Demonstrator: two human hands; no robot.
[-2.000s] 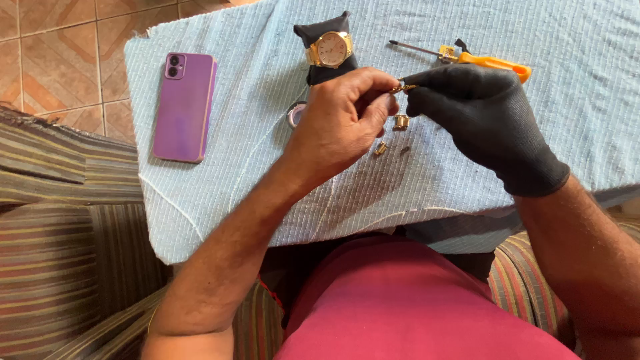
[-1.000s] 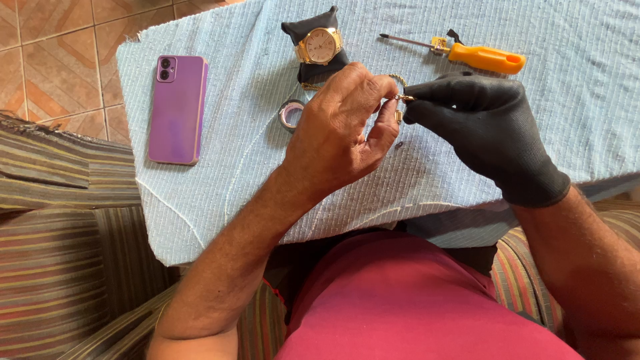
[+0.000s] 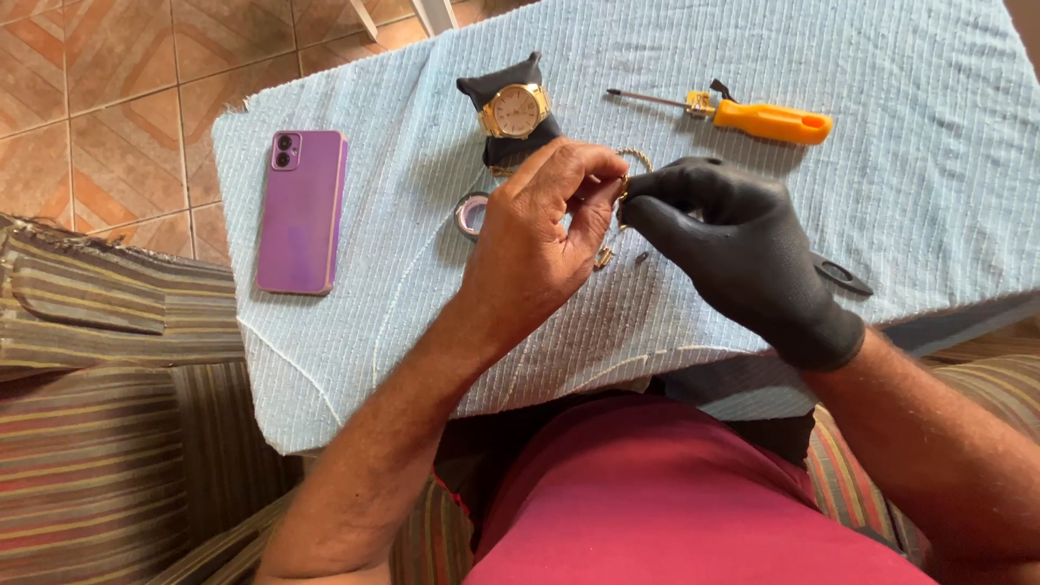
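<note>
My bare left hand (image 3: 548,219) and my right hand (image 3: 723,236), in a black glove, meet at the fingertips over the cloth. Both pinch a gold-coloured chain (image 3: 636,157), part of which loops out behind the fingers; its exact grip points are partly hidden. Just below the left fingertips lies a small gold-coloured metal piece (image 3: 604,258), with a tiny dark piece (image 3: 642,257) to its right. A gold-coloured wristwatch (image 3: 515,110) is strapped round a black cushion (image 3: 500,84) behind my left hand. A round, dark-rimmed object (image 3: 471,216) is partly covered by that hand.
A screwdriver with an orange handle (image 3: 772,122) lies at the back right. A purple smartphone (image 3: 301,215) rests at the left on the light blue tablecloth (image 3: 406,325). A flat black tool (image 3: 845,275) shows beside my right wrist. Striped upholstery (image 3: 97,439) borders the table at left.
Both hands stay together at the fingertips, with small finger movements. More of the chain's loop shows behind the fingers than two seconds ago.
</note>
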